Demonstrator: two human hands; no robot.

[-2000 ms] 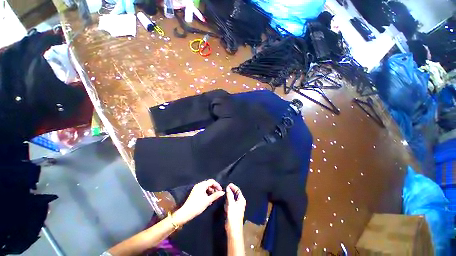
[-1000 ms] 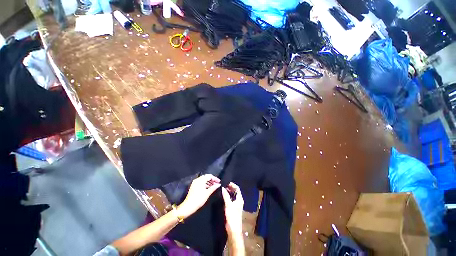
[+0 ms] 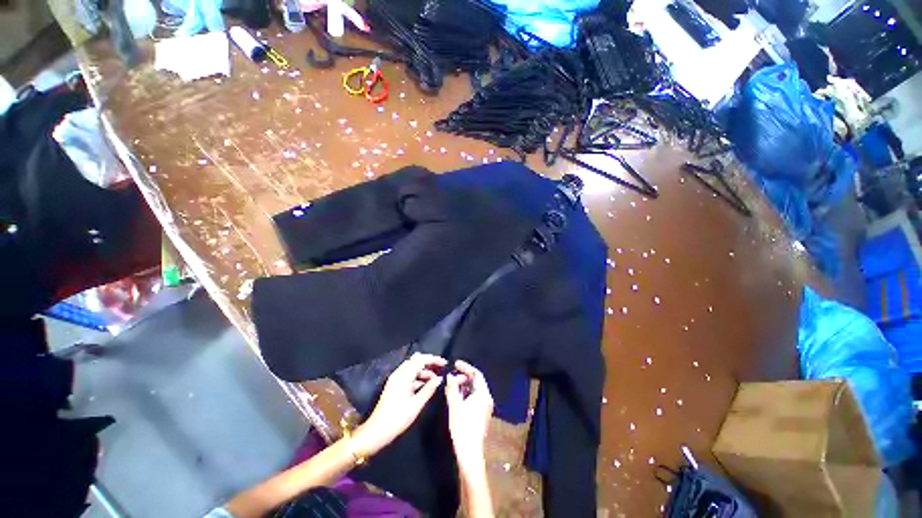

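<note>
A black jacket [image 3: 404, 288] lies across the brown table [image 3: 677, 334] with its sleeves spread. A navy jacket [image 3: 581, 238] shows beneath it. My left hand [image 3: 409, 390] and my right hand [image 3: 468, 400] meet at the black jacket's front edge. The fingertips of both hands pinch the edge between them. The small part under the fingertips, perhaps a button, is too small to make out. Smooth lining [image 3: 435, 336] shows beside the front opening. Black hanger parts [image 3: 546, 231] show at the jacket's collar.
Black hangers [image 3: 526, 101] lie heaped at the table's far side. Red-yellow scissors [image 3: 366, 83] and white paper [image 3: 192, 56] lie far left. A cardboard box [image 3: 789, 425] and a dark bag-like item [image 3: 705, 496] are at lower right. Blue plastic bags [image 3: 784, 126] stand right. Dark garments [image 3: 71, 202] hang left.
The camera view has shifted slightly, moving the table and jackets in the picture. The lining shows more than two seconds ago. Both hands stay at the jacket's front edge, with small finger movements.
</note>
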